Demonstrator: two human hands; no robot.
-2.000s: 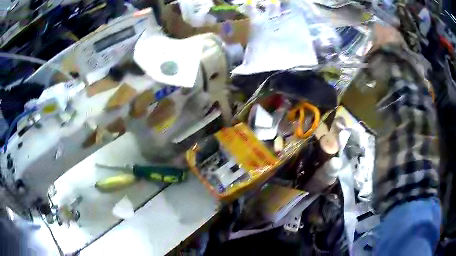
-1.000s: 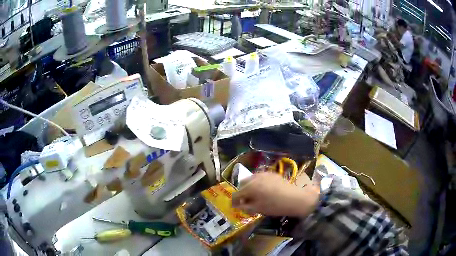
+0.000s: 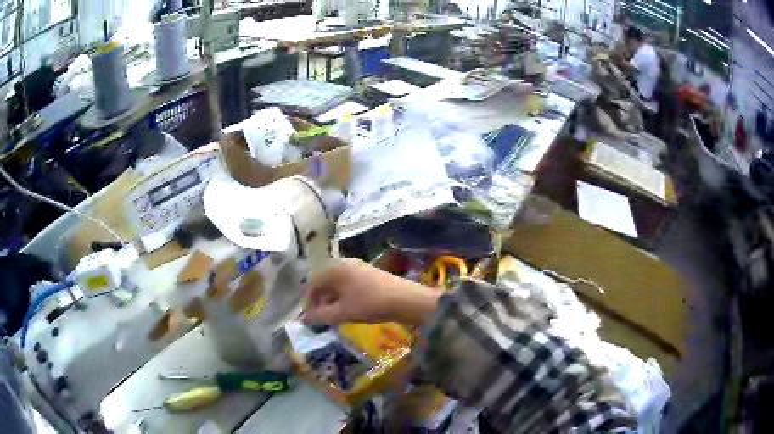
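Observation:
My right hand (image 3: pixel 361 292), in a plaid sleeve, reaches in from the right. It is over the yellow-orange box (image 3: pixel 386 341), at its back left, with the fingers curled down. A small pale piece (image 3: pixel 311 336) shows just below the fingertips; I cannot tell if they grip it. Small metal and dark parts lie in the box. A green-handled screwdriver (image 3: pixel 253 381) and a yellow-handled one (image 3: pixel 193 398) lie on the white bed of the sewing machine (image 3: pixel 110 339), left of the box. My left hand is not in view.
Orange scissor handles (image 3: pixel 445 270) stick up in a crowded basket behind my wrist. A cardboard box (image 3: pixel 327 166) and plastic-wrapped material (image 3: pixel 395 174) are behind the machine head. A brown board (image 3: pixel 611 271) is at the right. A person (image 3: pixel 643 68) is far back right.
My right hand came in from the far right to the yellow-orange box, then moved left across it to its back left side. The view has tilted up and turned right.

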